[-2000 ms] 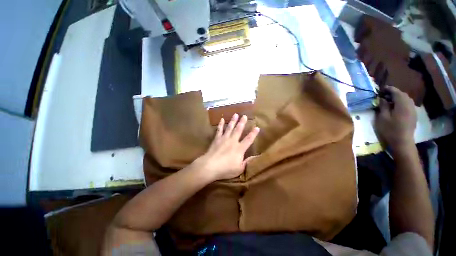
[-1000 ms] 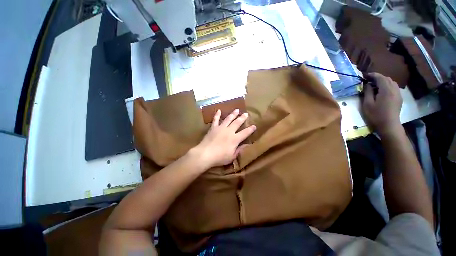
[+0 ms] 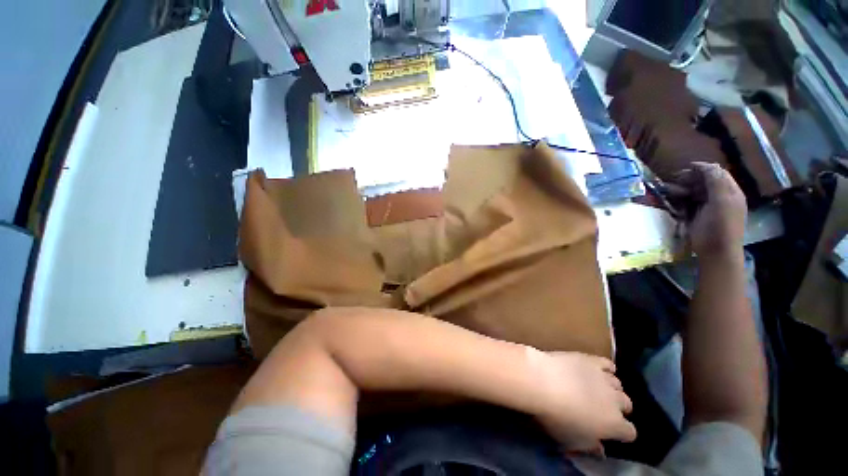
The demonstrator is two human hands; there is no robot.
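A tan-brown garment panel (image 3: 502, 265) hangs over the front table edge onto my lap, creased near its middle. A reddish-brown patch (image 3: 405, 207) lies flat at its top edge. My left hand (image 3: 588, 402) is at the panel's lower right edge, its forearm across the cloth; whether its fingers grip the cloth cannot be told. My right hand (image 3: 711, 209) is shut on small dark thread snips (image 3: 662, 197) over the table's right side.
The white machine head (image 3: 321, 46) stands behind the panel, with a yellow clamp frame (image 3: 395, 84) under it. A dark board (image 3: 195, 186) lies left. A dark cord (image 3: 502, 88) runs right. Dark reddish-brown cut pieces (image 3: 665, 112) lie back right, near a dark screen (image 3: 655, 20).
My left hand has left the area below the patch and moved right and towards me, to the panel's lower right edge. My right hand stays at the right with the snips. The view has shifted slightly.
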